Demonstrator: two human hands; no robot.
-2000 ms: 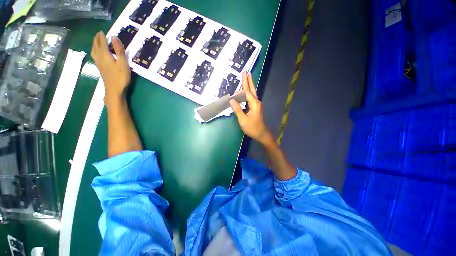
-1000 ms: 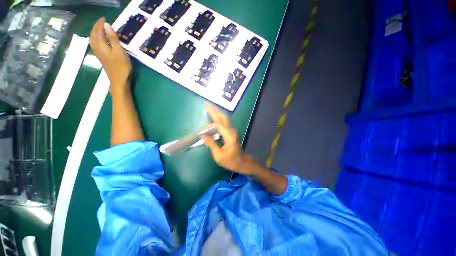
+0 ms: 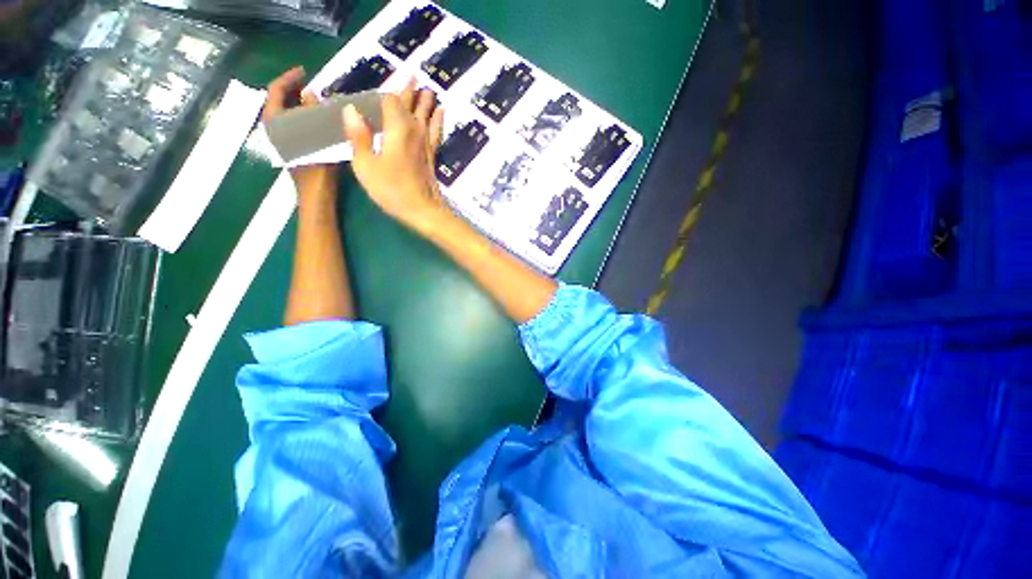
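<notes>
A white parts tray (image 3: 517, 136) with two rows of black phone parts (image 3: 502, 91) lies tilted on the green mat at the top centre. My right hand (image 3: 396, 153) is over the tray's lower left side and holds a grey-brown sticker sheet (image 3: 311, 131) with white edges between thumb and fingers. My left hand (image 3: 289, 100) is at the tray's left end, mostly behind the sheet. Its fingertips show above the sheet; whether it grips the tray or the sheet is hidden. My right hand covers part of the near row.
Clear plastic trays (image 3: 130, 107) lie at the upper left, with more clear trays (image 3: 77, 328) below. A white strip (image 3: 204, 170) and a curled white scrap (image 3: 65, 541) lie on the left. Blue bins (image 3: 905, 396) stand right, beyond the grey floor (image 3: 679, 147) with yellow-marked edging (image 3: 710, 170).
My right hand has moved up and left with the sticker sheet, from the near mat to beside my left hand. The tray appears further right and lower in view.
</notes>
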